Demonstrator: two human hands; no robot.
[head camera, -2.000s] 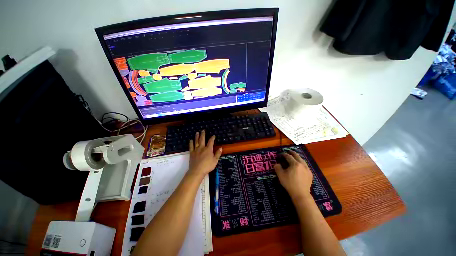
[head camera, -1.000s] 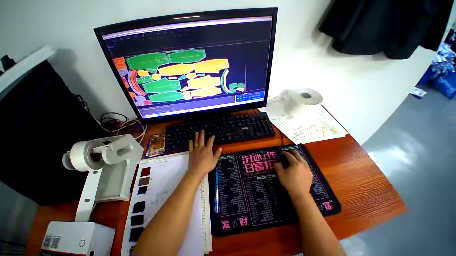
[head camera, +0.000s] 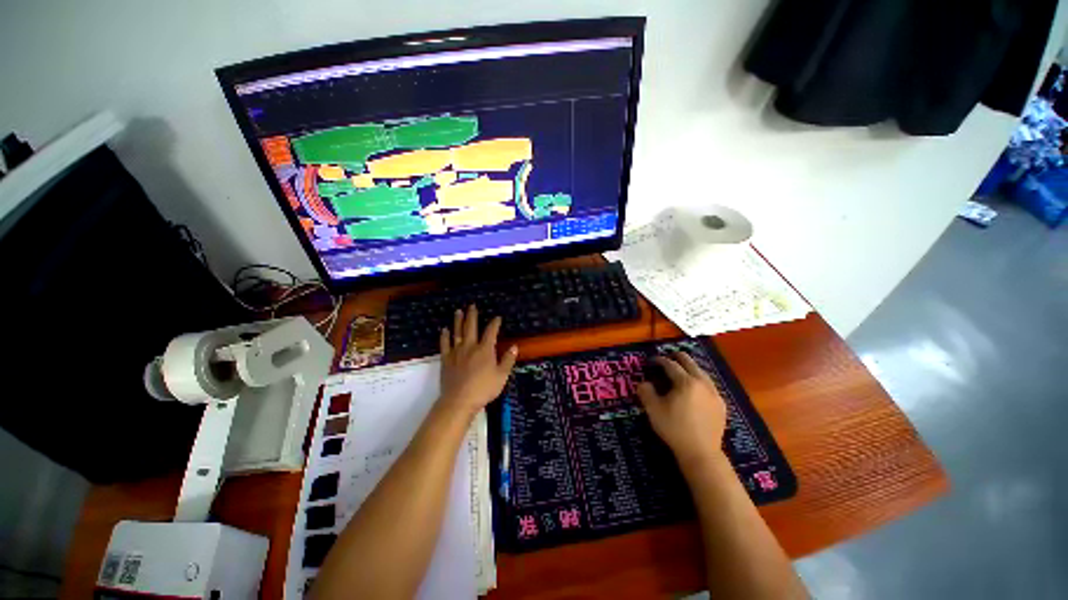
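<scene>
My right hand (head camera: 685, 407) rests over the small dark mouse (head camera: 658, 374), mostly hidden under its fingers, on the black mouse pad (head camera: 597, 469) with pink and white characters. My left hand (head camera: 472, 361) lies with fingers spread, its fingertips at the lower edge of the black keyboard (head camera: 515, 307) and its palm above the top of the swatch sheets (head camera: 381, 422). It holds nothing. The monitor (head camera: 433, 152) behind the keyboard shows a marker with green, yellow and red pattern pieces on a dark ground.
A white label roll holder (head camera: 264, 387) and white box (head camera: 182, 560) stand at the left. A blue pen (head camera: 506, 451) lies on the pad's left edge. A white roll (head camera: 712, 227) sits on a handwritten sheet (head camera: 732, 293) at the right. Dark clothing (head camera: 878, 65) hangs on the wall.
The view has shifted very slightly. Both hands keep their places on the desk; no other clear change shows.
</scene>
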